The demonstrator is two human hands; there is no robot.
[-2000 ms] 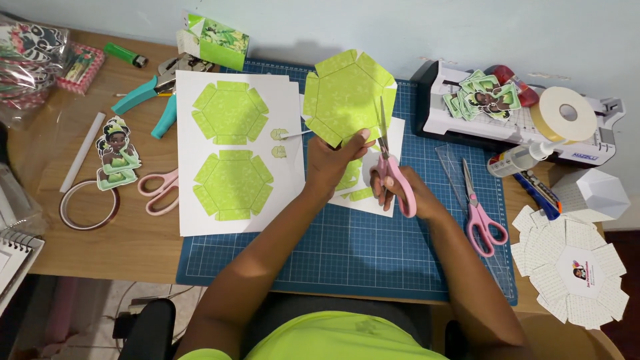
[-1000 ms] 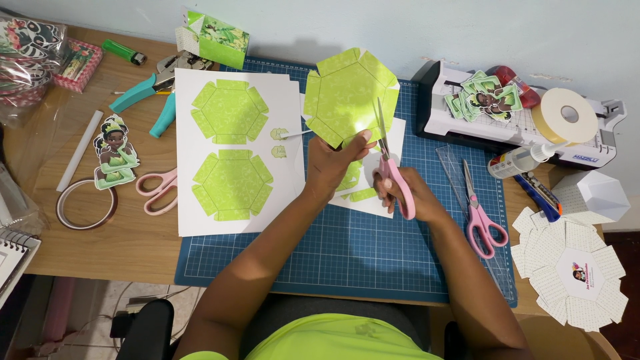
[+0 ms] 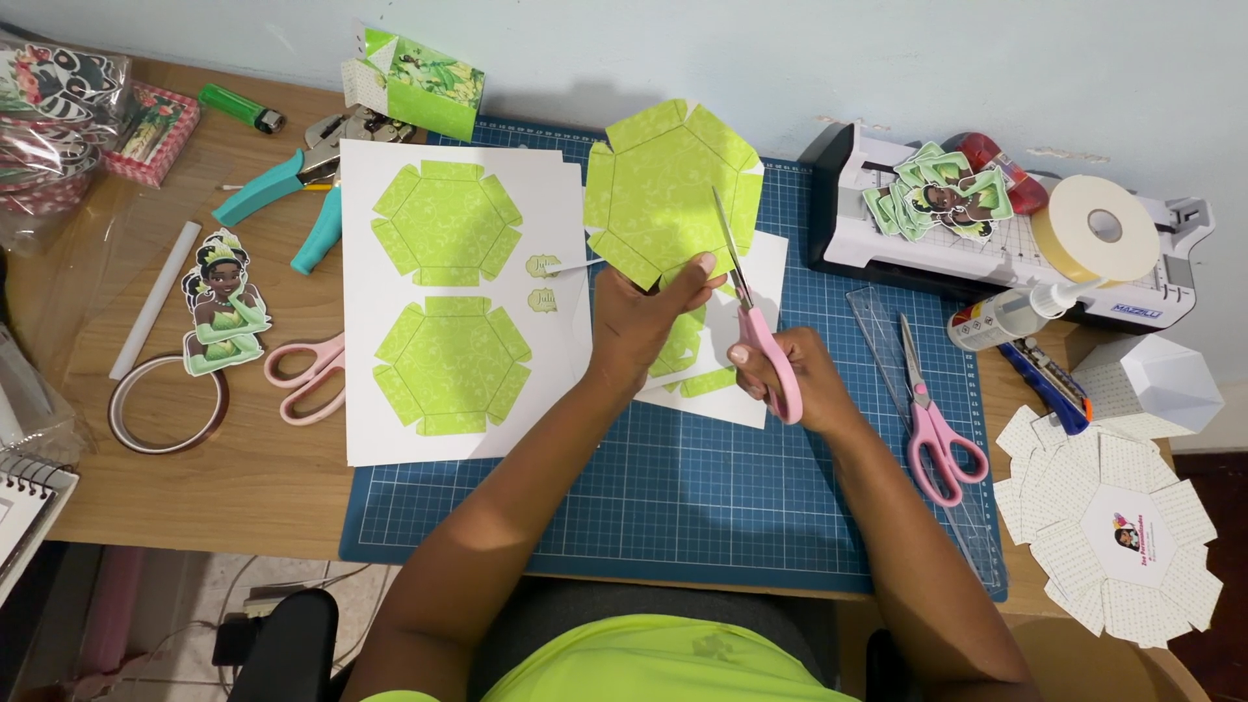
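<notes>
My left hand point(image 3: 645, 317) pinches the lower edge of a green patterned hexagonal paper cutout with side tabs point(image 3: 673, 185), raised above the mat. In my right hand point(image 3: 799, 375) are pink-handled scissors point(image 3: 770, 361), their blades lying at the cutout's lower right edge, pointing up. Whether the blades are parted is hard to tell. Beneath my hands lies a white sheet with green offcuts point(image 3: 770, 292). To the left, white printed sheets point(image 3: 468, 370) show two green hexagonal shapes and small labels. All of this is over a blue cutting mat point(image 3: 682, 507).
A second pair of pink scissors point(image 3: 941, 439) and a clear ruler point(image 3: 882, 361) lie right. Behind stand a paper trimmer point(image 3: 858, 244), tape roll point(image 3: 1102, 229) and glue bottle point(image 3: 1004, 317). Teal-handled pliers point(image 3: 263, 190), character cutouts point(image 3: 224, 312) and brown tape point(image 3: 166, 405) lie left.
</notes>
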